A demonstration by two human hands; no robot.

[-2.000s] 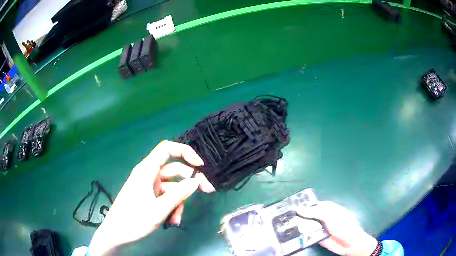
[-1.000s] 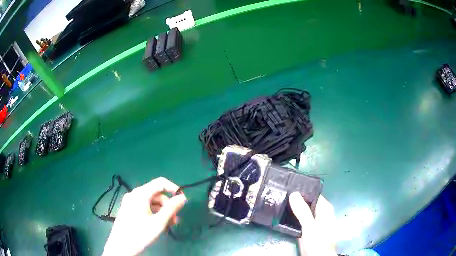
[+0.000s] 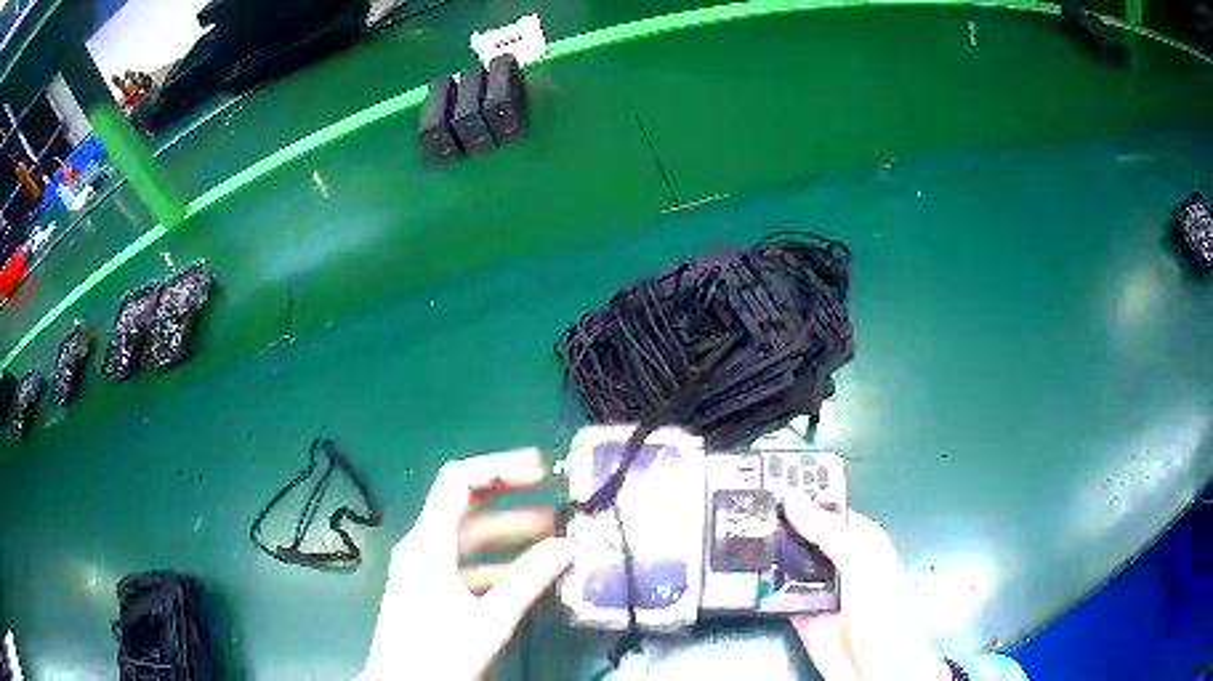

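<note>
The opened two-part device (image 3: 778, 532) lies flat in my right hand (image 3: 858, 572), whose thumb rests on the part with buttons and a dark window. The other part, a pale-rimmed housing (image 3: 639, 532), is to its left. A thin black loop (image 3: 616, 482) crosses over this housing and hangs below its lower edge. My left hand (image 3: 492, 552) is at the housing's left edge, blurred, fingers spread; its hold on the loop or housing is unclear. The tangled black gasket pile (image 3: 712, 333) lies just beyond the device.
A single black loop (image 3: 317, 512) lies left of my left hand. A smaller black bundle (image 3: 157, 625) is at the lower left. Several speckled black units (image 3: 180, 313) stand at the left, another (image 3: 1196, 233) at the far right. Three black blocks (image 3: 472, 109) stand near the green rail (image 3: 639, 36).
The loop was stretched from my left hand; it now lies across the housing. My left hand has moved right to the housing. The button side of the device now faces up.
</note>
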